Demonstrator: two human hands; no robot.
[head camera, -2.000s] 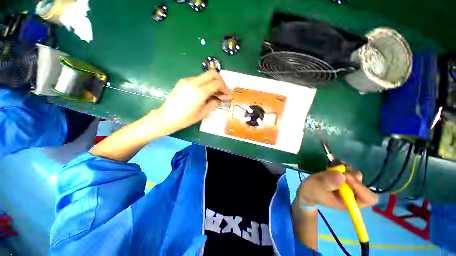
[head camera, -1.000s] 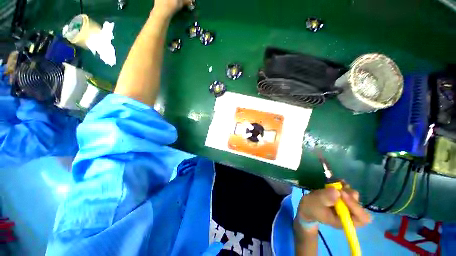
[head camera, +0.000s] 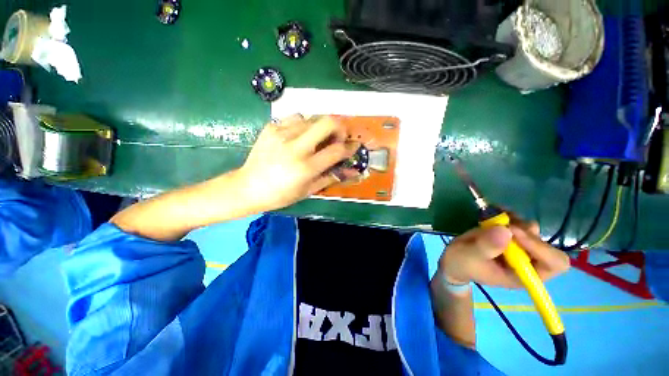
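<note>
My left hand (head camera: 293, 161) is over the left part of the orange fixture plate (head camera: 387, 132). Its thumb and fingers grip a round black LED board (head camera: 359, 158) at the middle of the plate and partly hide it. The plate lies on a white sheet (head camera: 418, 158). My right hand (head camera: 502, 257) holds the yellow soldering iron (head camera: 534, 285) like a pen, right of the sheet, its tip pointing up and left, clear of the board. The solder wire (head camera: 183, 145) runs from the spool (head camera: 75, 152) towards my left hand; its end is hidden.
Loose LED boards (head camera: 268, 84) lie beyond the sheet. A fan with a wire guard (head camera: 407, 66), a tub (head camera: 554, 44) and a blue soldering station (head camera: 603, 95) stand at the back and right. A cream roll (head camera: 22, 37) and crumpled tissue (head camera: 64, 55) are far left.
My left hand has come back from the far side of the bench to the plate and is now on a board there. My right hand still holds the iron beside the sheet. The view has shifted.
</note>
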